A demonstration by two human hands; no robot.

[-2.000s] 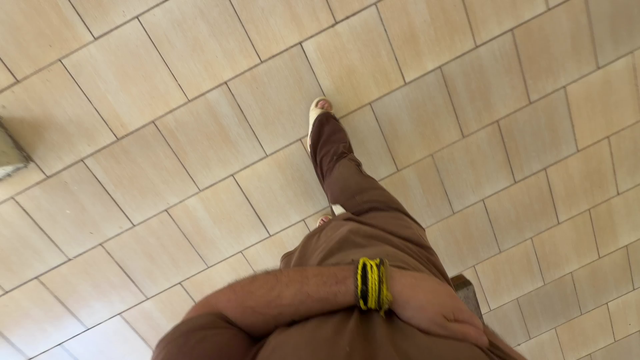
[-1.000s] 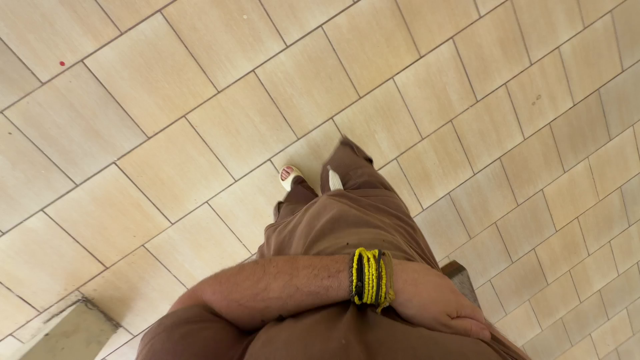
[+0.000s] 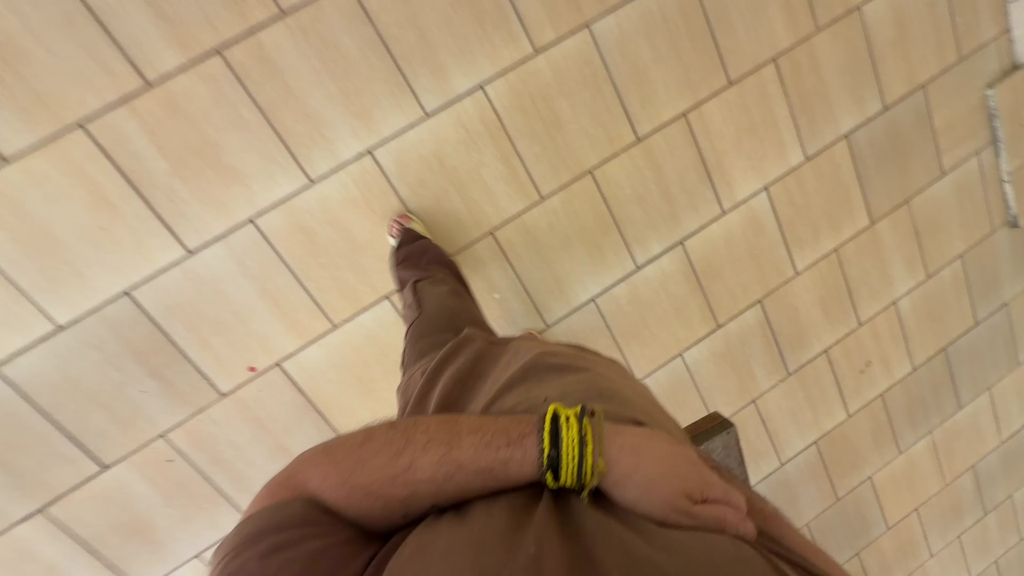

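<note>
My left hand lies across the front of my brown shirt, at the lower middle right, its fingers close together and resting against my right forearm. Whether it grips the forearm cannot be told. Yellow and dark braided cord bracelets circle the left wrist. My right hand is hidden. Just beyond my left hand, the squared end of a grey and brown object sticks out beside my body; what holds it is not visible. Brown trousers cover my legs, and one foot in a pale open-toed sandal is forward.
Beige rectangular tiles with darker joints cover the floor. A small red spot marks one tile at the left. At the far right edge is a tile-topped raised edge or slab, only partly in view.
The view has moved across the floor and the legs have changed position, one foot now forward. My left arm keeps its place across my body. The pale block at the lower left has left view.
</note>
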